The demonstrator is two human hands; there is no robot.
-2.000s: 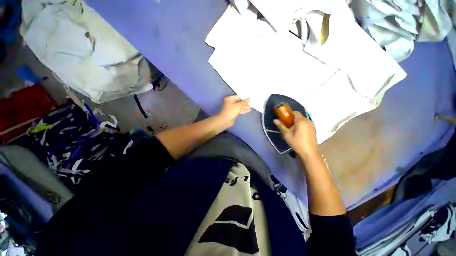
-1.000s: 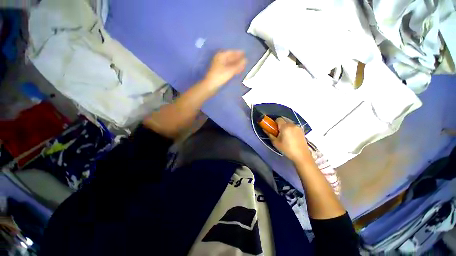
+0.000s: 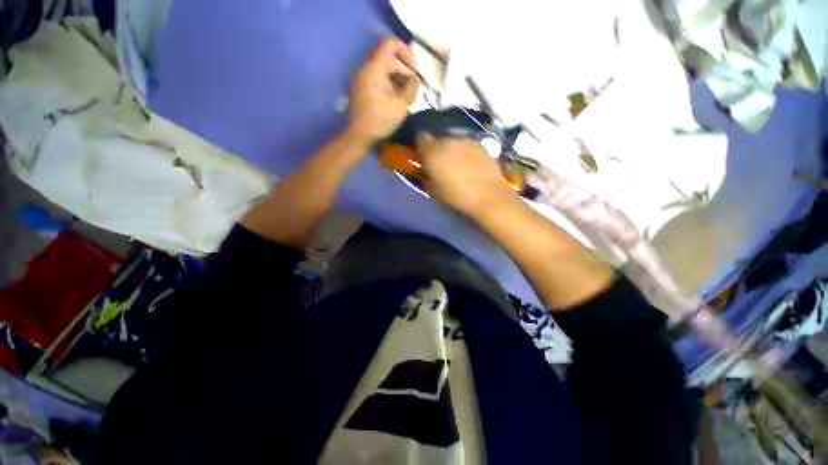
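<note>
The white garment (image 3: 554,54) lies overexposed on the blue-violet table, its near left edge beside my hands. The steam iron (image 3: 449,122) is dark and slightly blurred at that edge, with its orange-brown handle (image 3: 399,159) showing at the left. My right hand (image 3: 458,173) is closed around the handle. The pale pink hose (image 3: 622,232) trails from the iron's rear toward the lower right. My left hand (image 3: 386,86) is at the garment's left edge, just above and left of the iron, its fingers bent at the cloth. The fingertips' hold on the cloth is partly hidden.
A crumpled white pile (image 3: 758,54) lies at the far right of the table (image 3: 245,82). A large cream cloth heap (image 3: 100,163) is at the left. A red item (image 3: 59,286) and dark scraps lie below it. More cloth is heaped at the lower right.
My left hand has moved from above the bare table to the garment's edge. The iron and my right hand have moved up and left, and the hose now stretches out in view.
</note>
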